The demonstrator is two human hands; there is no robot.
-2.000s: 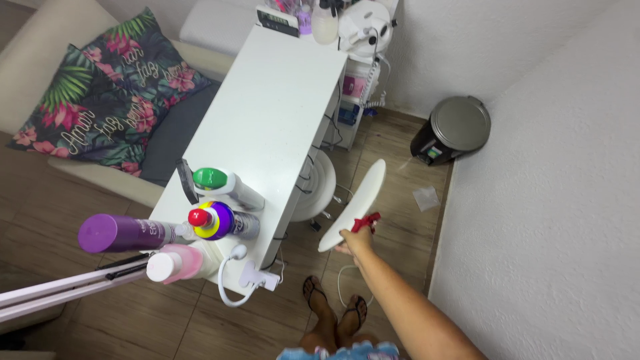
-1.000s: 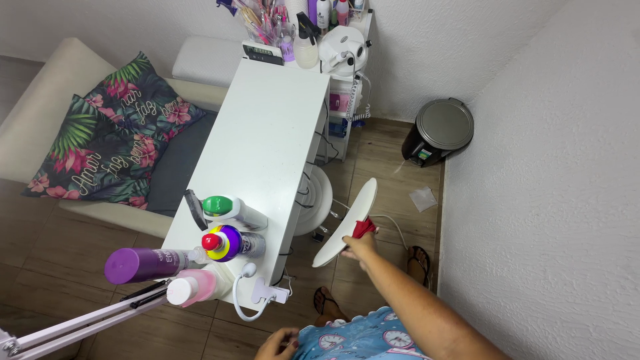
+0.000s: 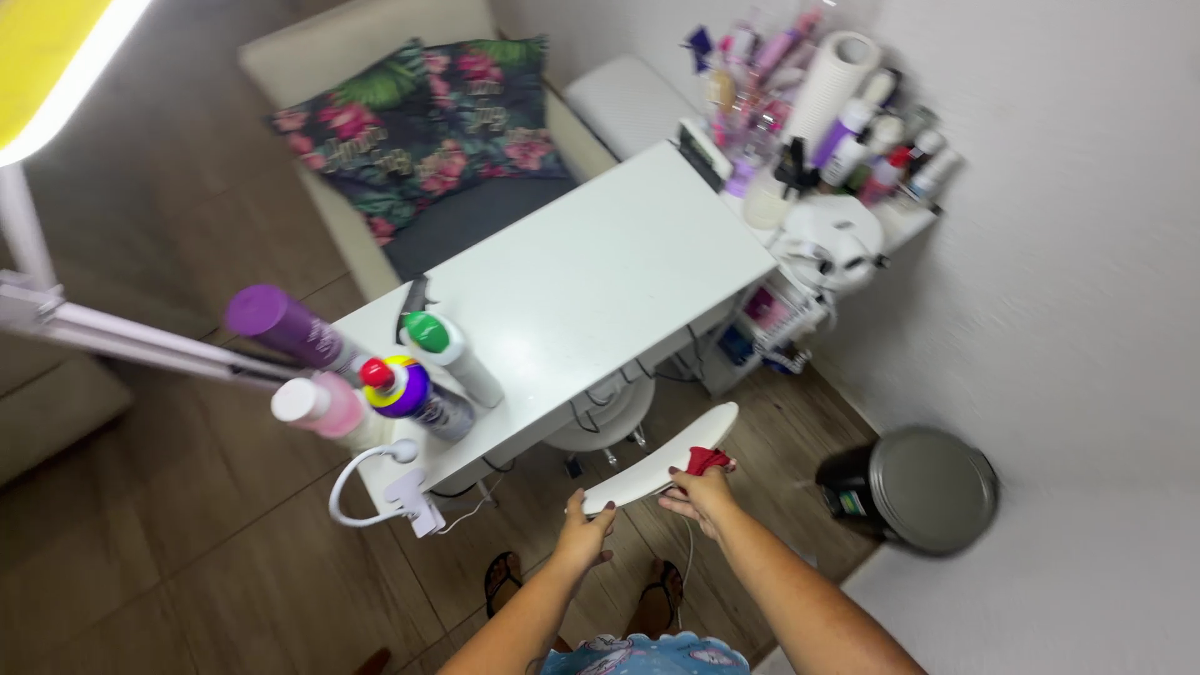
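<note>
A thin, curved white panel [image 3: 656, 466] is held in front of me, beside the long edge of the white table [image 3: 600, 253]. Its near left end is pinched between the thumb and fingers of my left hand [image 3: 587, 534]. My right hand [image 3: 698, 492] grips the panel's lower edge farther right, together with a crumpled red cloth [image 3: 708, 460]. A pale cord hangs below the panel toward the floor. What the panel belongs to cannot be told.
Spray cans and bottles [image 3: 436, 408] crowd the table's near left end, beside a clamped white lamp [image 3: 361, 492]. A white wheeled stool [image 3: 609, 417] is under the table. A lidded bin [image 3: 933, 489] stands right; a cushioned armchair [image 3: 375, 141] lies beyond.
My left hand, low by my body one second ago, has come up and taken hold of the panel's left end. My right hand still holds the panel and red cloth. The view has turned.
</note>
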